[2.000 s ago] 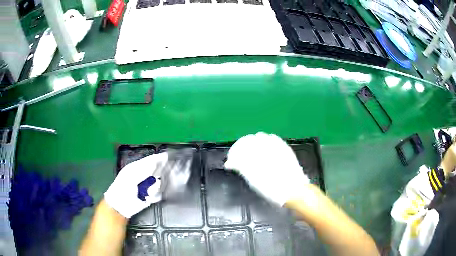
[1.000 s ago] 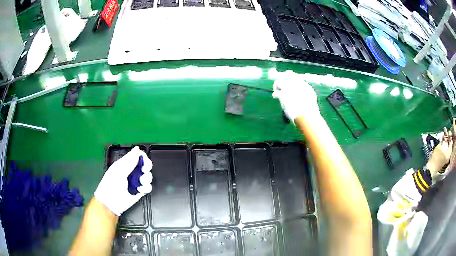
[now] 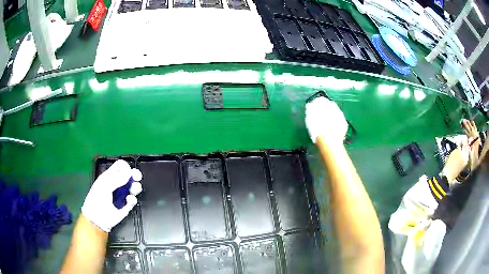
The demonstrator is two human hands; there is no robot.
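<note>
A black phone middle frame point(image 3: 213, 97) lies on the green surface beyond the tray. My right hand point(image 3: 326, 119), in a white glove, is over another middle frame point(image 3: 350, 132) on the green surface and covers most of it; whether the fingers grip it cannot be told. My left hand point(image 3: 111, 196), in a white glove, is half closed around small blue pieces point(image 3: 122, 193) above the tray's left end. The black blister tray point(image 3: 208, 201) lies in front of me; one back-row pocket shows a dark frame-like part. A further middle frame point(image 3: 53, 111) lies at the left.
A blue heap point(image 3: 29, 219) is at the left. A white tray point(image 3: 182, 40), stacked black trays point(image 3: 327, 37), blue discs point(image 3: 395, 48) and a red sign point(image 3: 95, 16) stand beyond the line. At right, another person's hands point(image 3: 460, 158) are near a small black frame point(image 3: 408, 159).
My right hand has let go of one middle frame, now flat on the green surface, and moved to the one at its right. The lying frames and the tray appear further left in view.
</note>
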